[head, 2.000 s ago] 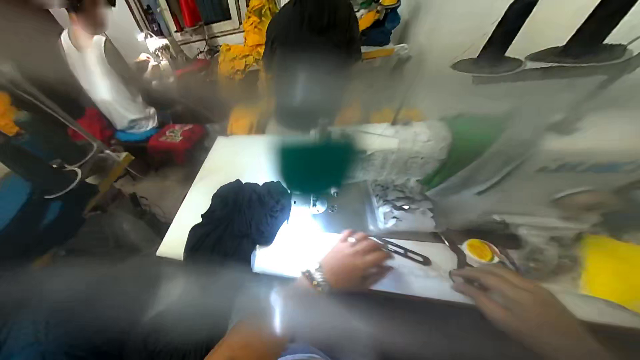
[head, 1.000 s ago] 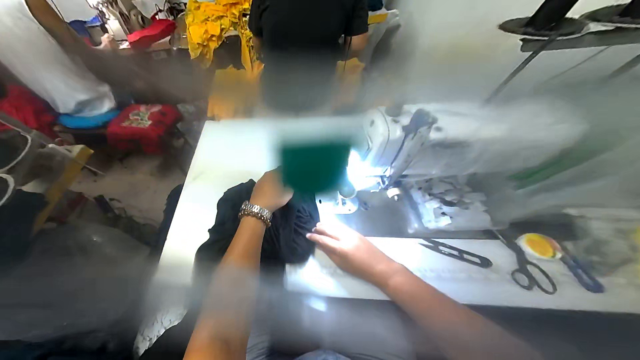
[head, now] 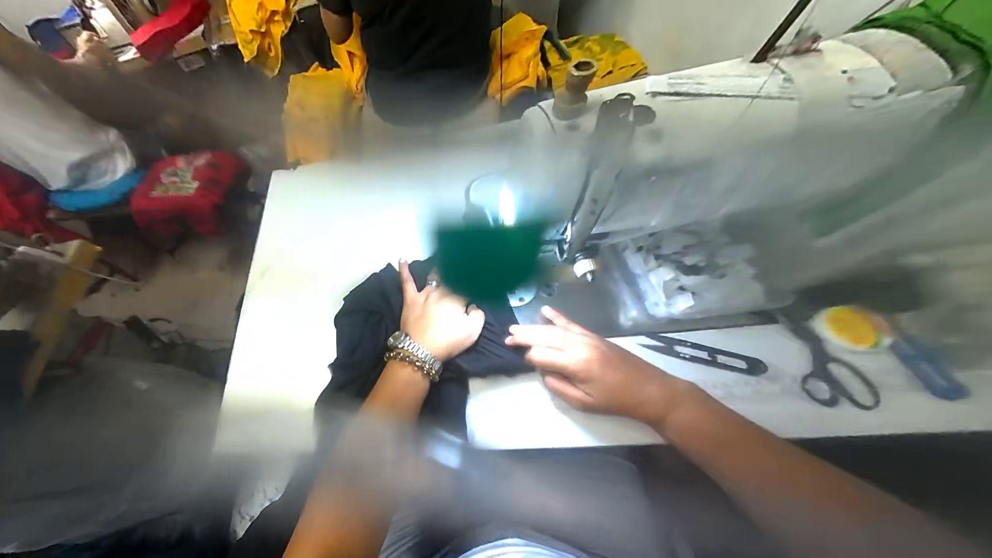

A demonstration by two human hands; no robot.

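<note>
Black fabric point(head: 372, 318) lies bunched on the white table of a sewing machine point(head: 697, 155), left of the needle area. On top of the fabric rests my left hand point(head: 442, 318), a metal watch and a bracelet at its wrist; whether its fingers grip the cloth cannot be told. My right hand point(head: 581, 356) lies at the cloth's right edge near the machine bed, fingers slightly spread. A green blurred shape hides part of the view above my left hand and some of the needle area.
Right of my right hand lie thread snips or a similar black tool point(head: 705, 354), black-handled scissors point(head: 837, 380), a yellow-and-white round object point(head: 851, 327) and a blue-handled tool point(head: 930, 364). Scraps point(head: 682, 271) sit by the machine. Two people are beyond the table point(head: 263, 310).
Two seconds ago my right hand was near the tools and my left hand right of the black fabric; now both are at the fabric. The view has shifted.
</note>
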